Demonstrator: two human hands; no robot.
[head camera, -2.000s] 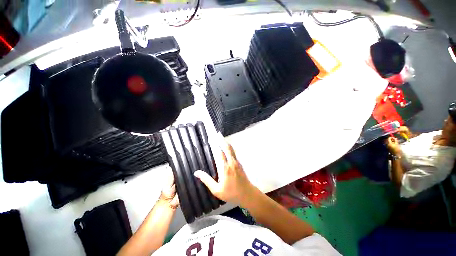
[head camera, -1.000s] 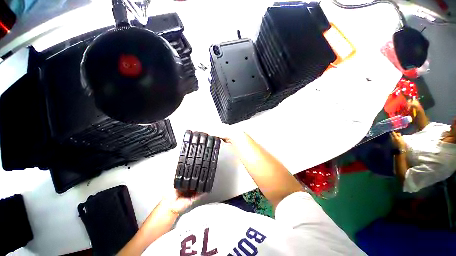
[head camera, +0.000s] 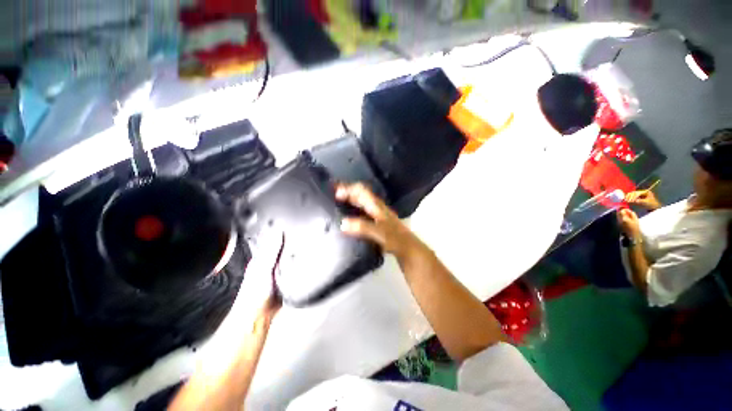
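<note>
A black tablet case bundle (head camera: 303, 233) is held between my hands in mid-view, its flat shiny face turned up; the image is blurred, so the number of cases cannot be told. My left hand (head camera: 265, 269) grips its left edge, partly hidden by it. My right hand (head camera: 376, 221) holds its right side with the fingers on the edge. A stack of cases (head camera: 345, 157) stands just behind the bundle and is partly covered by it. A taller stack (head camera: 409, 132) stands to the right of that one.
A round black lamp (head camera: 164, 233) hangs over the left stacks (head camera: 88, 281). An orange tray (head camera: 473, 116) lies behind the tall stack. A second lamp (head camera: 567, 103) stands farther right. A co-worker (head camera: 674, 233) sits at right near red parts (head camera: 610, 164). Coloured cloths lie on the back shelf (head camera: 321, 80).
The bundle has been raised and moved back toward the stacks, turned from ridged edges to its flat face. My right hand has come round to its right side. The view has shifted.
</note>
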